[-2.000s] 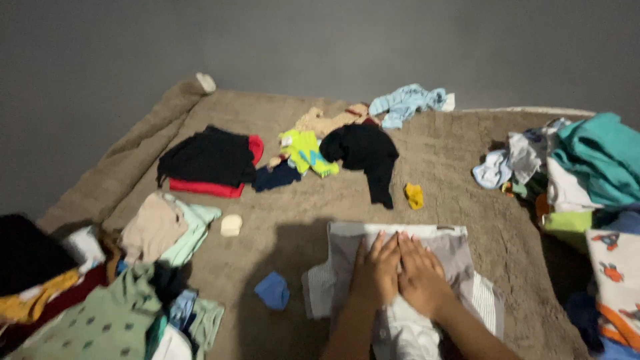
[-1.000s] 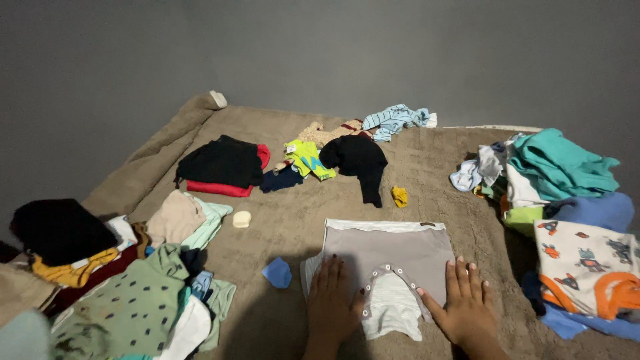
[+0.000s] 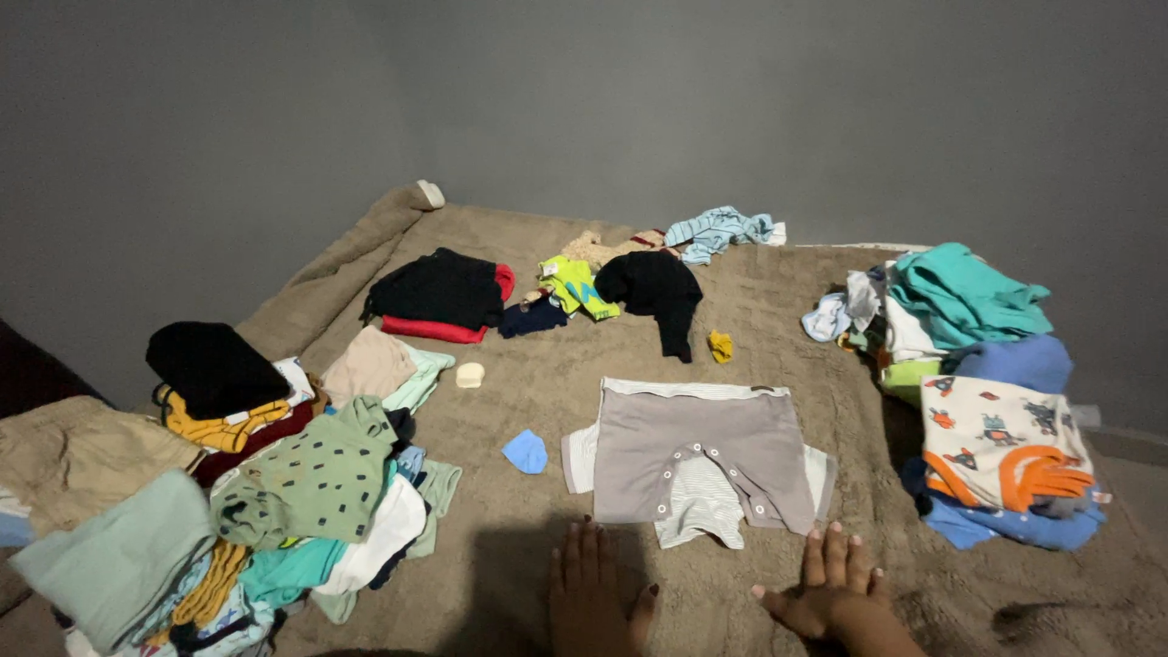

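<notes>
Baby shorts in grey-mauve cloth (image 3: 698,424) lie flat on the brown blanket (image 3: 511,584), their snap fasteners open along the inner legs. A white striped baby garment (image 3: 701,511) lies under the shorts and shows between the legs and at both sides. My left hand (image 3: 598,584), palm down with fingers apart, rests on the blanket just below the left leg of the shorts. Below the right leg, my right hand (image 3: 830,584) is spread on the blanket, its fingertips close to the hem. Neither hand holds anything.
Piled baby clothes lie at the left, with a green spotted garment (image 3: 315,474), and at the right, with a teal garment (image 3: 967,292) and a robot-print garment (image 3: 995,429). Farther back are black clothes (image 3: 438,290), a blue cloth piece (image 3: 525,452) and a yellow one (image 3: 721,346).
Both hands were together on the shorts, then apart at their two sides; now they are off the cloth, on the blanket nearer to me. The view has tilted up.
</notes>
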